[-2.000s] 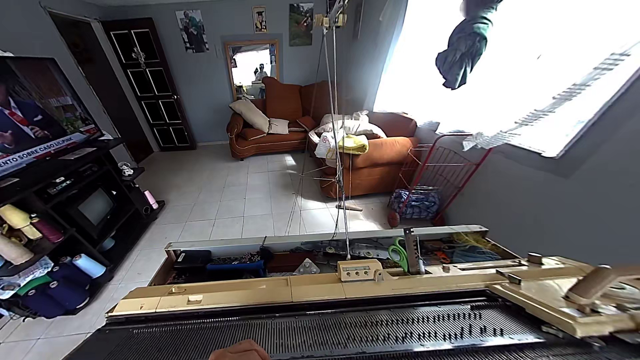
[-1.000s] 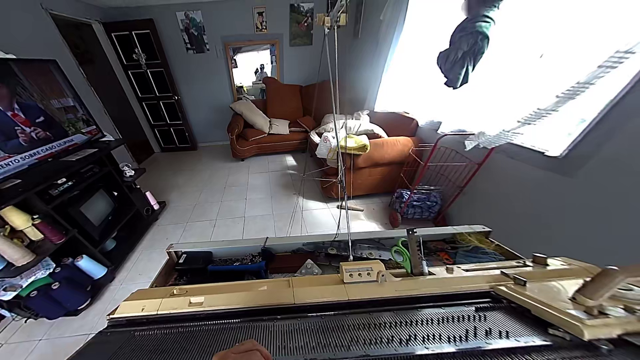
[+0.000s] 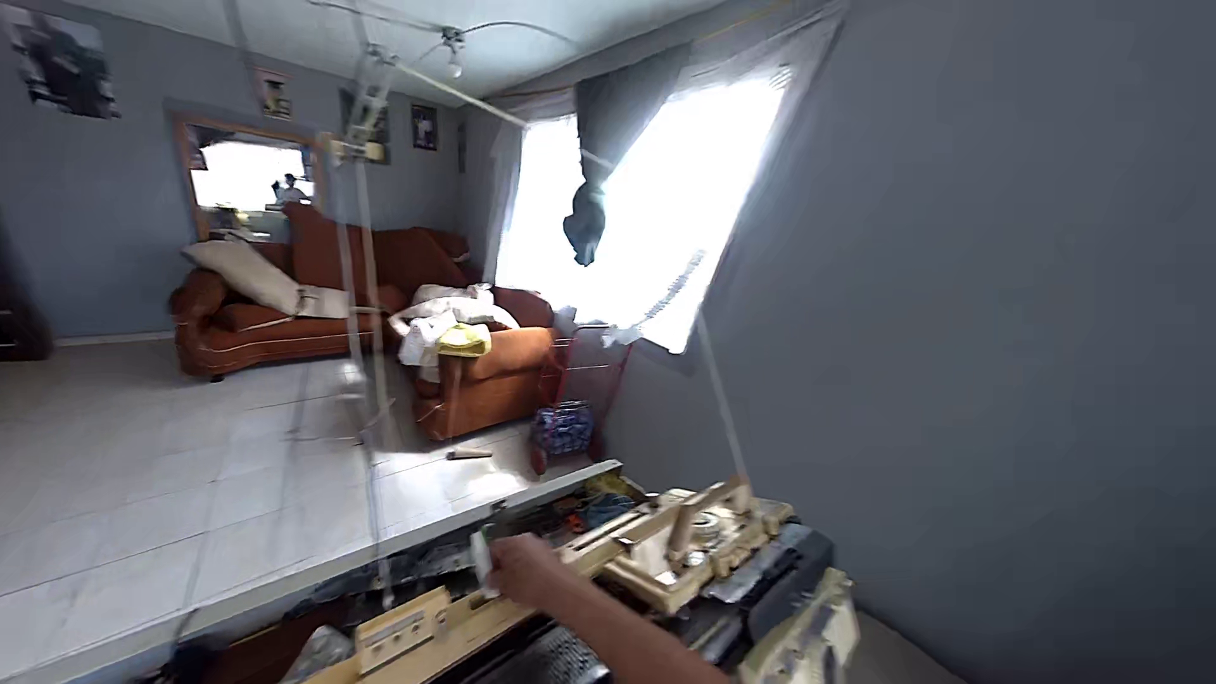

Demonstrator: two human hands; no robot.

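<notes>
A knitting machine with a long needle bed (image 3: 560, 657) runs across the bottom of the view. Its cream carriage (image 3: 655, 560), with a handle and a round dial, sits at the right end. My right hand (image 3: 522, 570) is over the machine's back rail, left of the carriage, its fingers curled against a pale greenish thing (image 3: 483, 562); blur hides whether they grip it. A cream block with small holes (image 3: 404, 629) stands on the rail farther left. Blurred yarn strands hang from the tension mast (image 3: 356, 149). My left hand is out of view.
Behind the machine lies a long trough (image 3: 285, 575) with tools and loose items. Beyond are tiled floor, orange sofas (image 3: 503, 380) with cushions and cloths, and a red cart (image 3: 579, 380) holding a patterned bag. A grey wall (image 3: 950, 332) stands at the right.
The view has swung far to the right. My right hand and forearm have come into view over the machine. A hand seen at the bottom edge before is no longer visible.
</notes>
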